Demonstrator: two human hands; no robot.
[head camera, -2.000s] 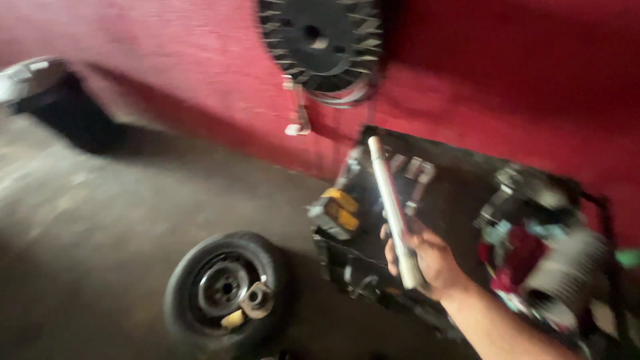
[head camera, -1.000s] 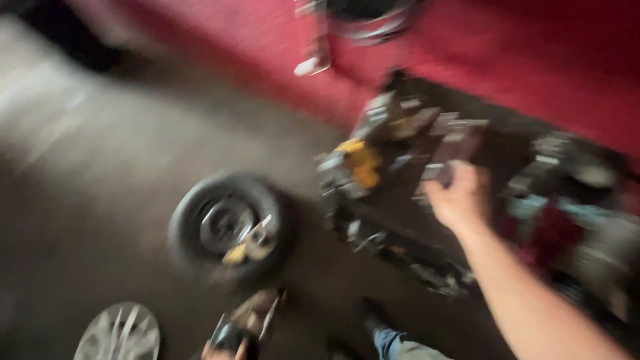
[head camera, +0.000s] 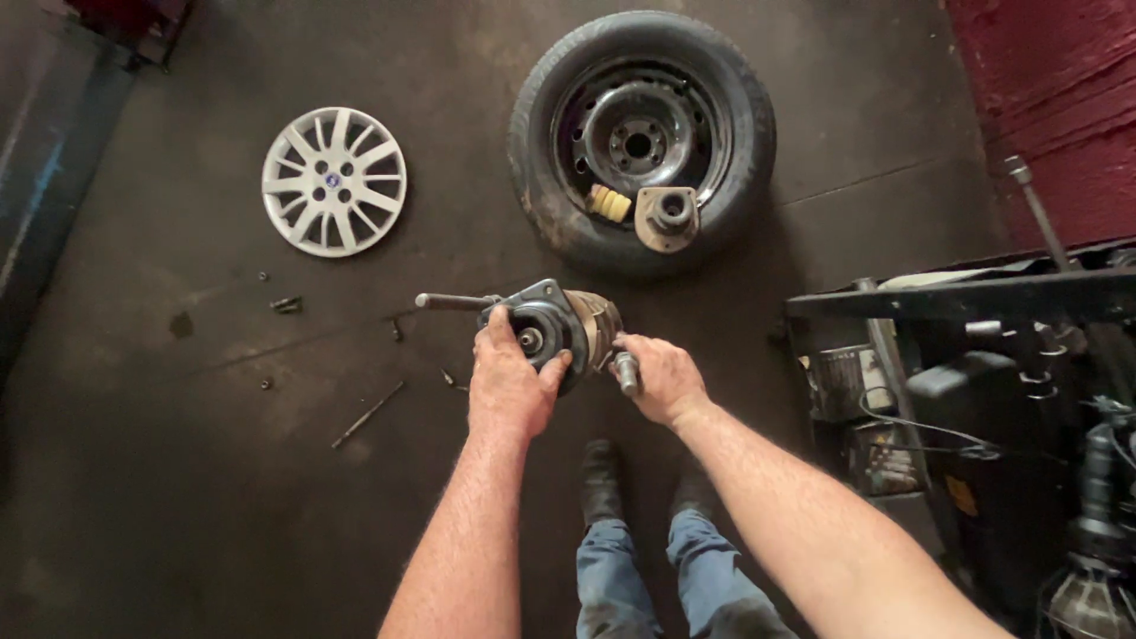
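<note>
A suspension strut assembly with a black top mount (head camera: 552, 306) stands upright below me, seen from above. My left hand (head camera: 515, 377) grips the mount's rim, thumb and fingers on either side of the central nut (head camera: 530, 339). At the strut's right side, my right hand (head camera: 661, 373) is closed around a metal bar or bolt (head camera: 627, 373), probably part of a spring compressor; its lower part is hidden. Another metal rod (head camera: 453, 302) sticks out to the left of the mount. Beneath the mount, the dusty coil spring or boot (head camera: 596, 324) shows only in part.
A tyre on a steel wheel (head camera: 532, 151) lies ahead, bearing a yellow bump stop (head camera: 610, 203) and a worn strut mount (head camera: 667, 217). A silver hubcap (head camera: 334, 182), loose bolts (head camera: 287, 305) and a thin rod (head camera: 368, 414) lie on the floor at left. A tool cart (head camera: 958, 297) stands at right.
The view has swung down from the tool cart to the floor. My right hand, which held a light-coloured tube two seconds ago, is now at the strut. My left hand has come onto the mount.
</note>
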